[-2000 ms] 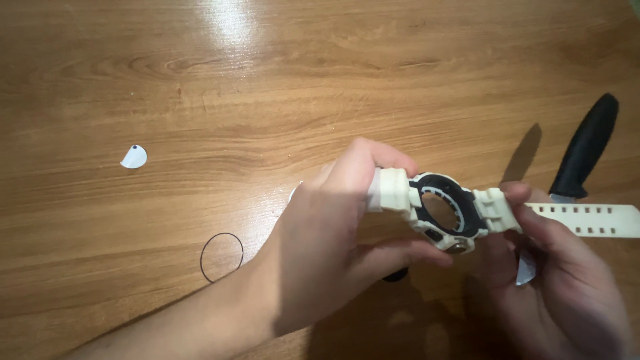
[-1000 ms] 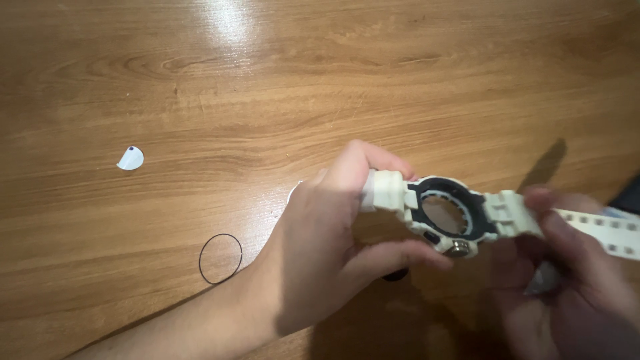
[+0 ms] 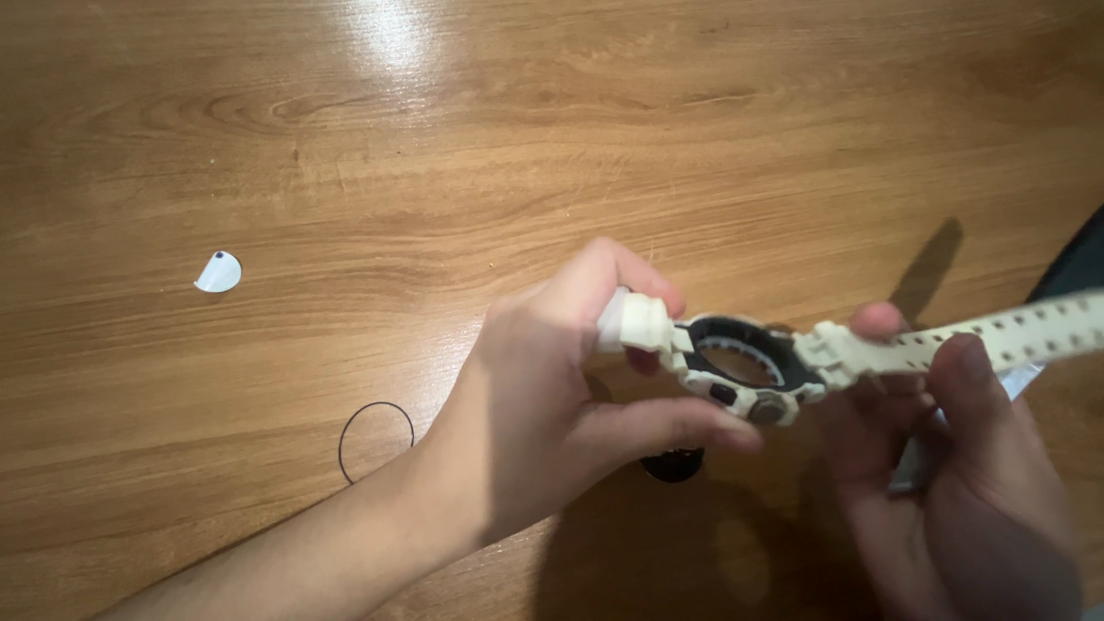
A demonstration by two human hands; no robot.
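A cream wristwatch case (image 3: 742, 358) with an open, see-through middle and a dark inner ring is held above the wooden table. My left hand (image 3: 586, 379) grips its left side and the strap end there, thumb below the case. My right hand (image 3: 957, 457) pinches the perforated cream strap (image 3: 1026, 332) between thumb and fingers, to the right of the case. Beneath the right fingers shows a shiny, pale piece (image 3: 918, 461), partly hidden, and I cannot tell what it is. The left strap part is mostly covered by my left hand.
A thin black ring, perhaps a gasket (image 3: 340, 444), lies beside my left forearm. Farther left is a small whitish disc with one cut edge (image 3: 221, 273). A round black part (image 3: 674, 466) sits below my left thumb. At the right edge is a dark object (image 3: 1074, 259), partly cut off.
My right hand has shifted along the strap, away from the case, and the strap now slants up to the right. The knife seen at the right two seconds ago is mostly out of view.
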